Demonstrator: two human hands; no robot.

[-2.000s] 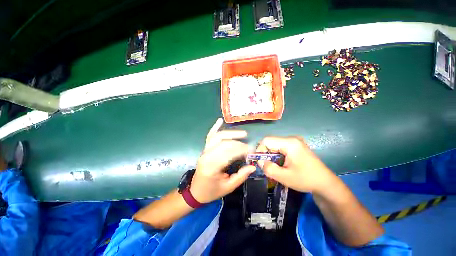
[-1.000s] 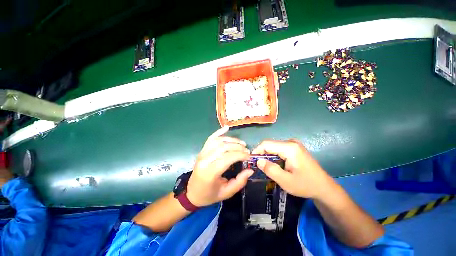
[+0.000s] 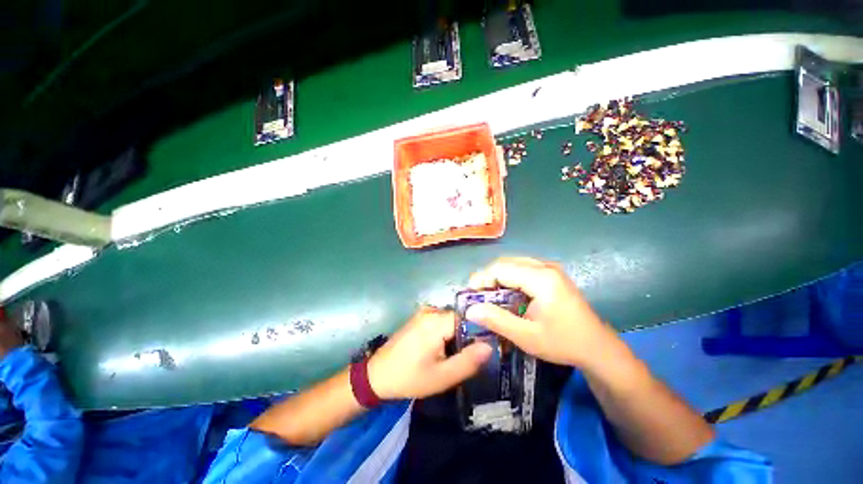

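Note:
A phone unit (image 3: pixel 495 388) is held upright at the bench edge near the lap, its board end away from me and its pale end nearest me. My left hand (image 3: pixel 426 357) grips its left side, with the thumb lying on the phone. My right hand (image 3: pixel 541 312) holds the top right, with the thumb pressed on the board area and the fingers behind the top edge. My fingers hide part of the board. The orange parts bin (image 3: pixel 450 238) with small pale parts stands beyond my hands. A loose heap of small flex parts (image 3: pixel 632 156) lies to its right.
More phone units lie on the belt beyond the white rail (image 3: pixel 274 177): one at left (image 3: pixel 275 112) and two near the centre (image 3: pixel 436 57). Another phone unit (image 3: pixel 817 102) lies at the far right of the bench. At far left a person's blue sleeve (image 3: pixel 38 406) shows.
My left hand has moved down from the phone's top to its left side, its fingers now curled. My right hand stays at the top. The view has shifted slightly.

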